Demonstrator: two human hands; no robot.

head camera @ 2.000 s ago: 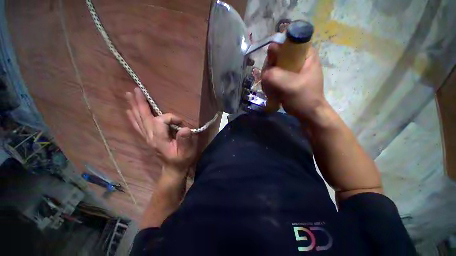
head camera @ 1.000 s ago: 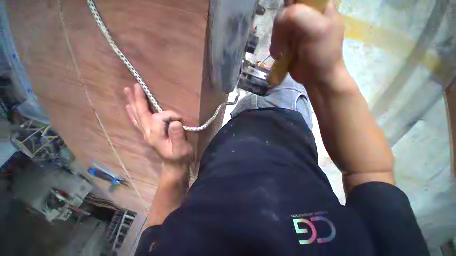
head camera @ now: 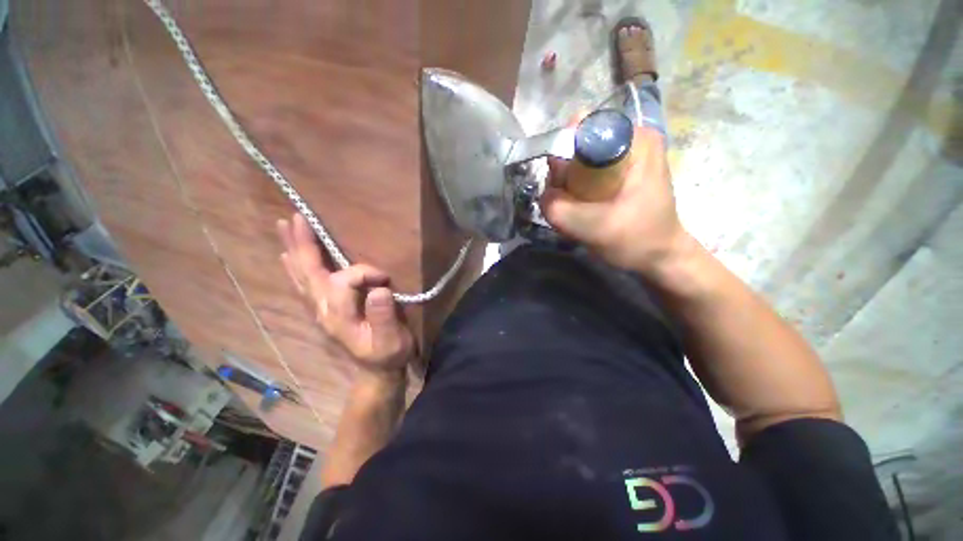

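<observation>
The veneering iron (head camera: 470,153) stands on its side, its silver body at the narrow side of the reddish-brown panel (head camera: 317,95). My right hand (head camera: 618,201) is closed round its thick yellow-tan handle, whose black end cap shows above the fist. The contact between soleplate and panel side is hidden. My left hand (head camera: 354,312) lies on the panel near its edge, with the pale braided iron cord (head camera: 248,148) held between thumb and curled finger; the other fingers are spread. The cord runs up the panel and loops to the iron's rear.
A blue-handled tool (head camera: 248,380) lies at the panel's left border, beside a thin pale line across the panel. Cluttered items (head camera: 111,301) are at the lower left. The wearer's sandalled foot (head camera: 635,53) is on the yellow-lined floor (head camera: 760,159) at right.
The iron and my right hand went away from me along the panel side, then came back nearer, the iron's face now turned more into view. My left hand keeps the cord, nearly still. A foot has appeared.
</observation>
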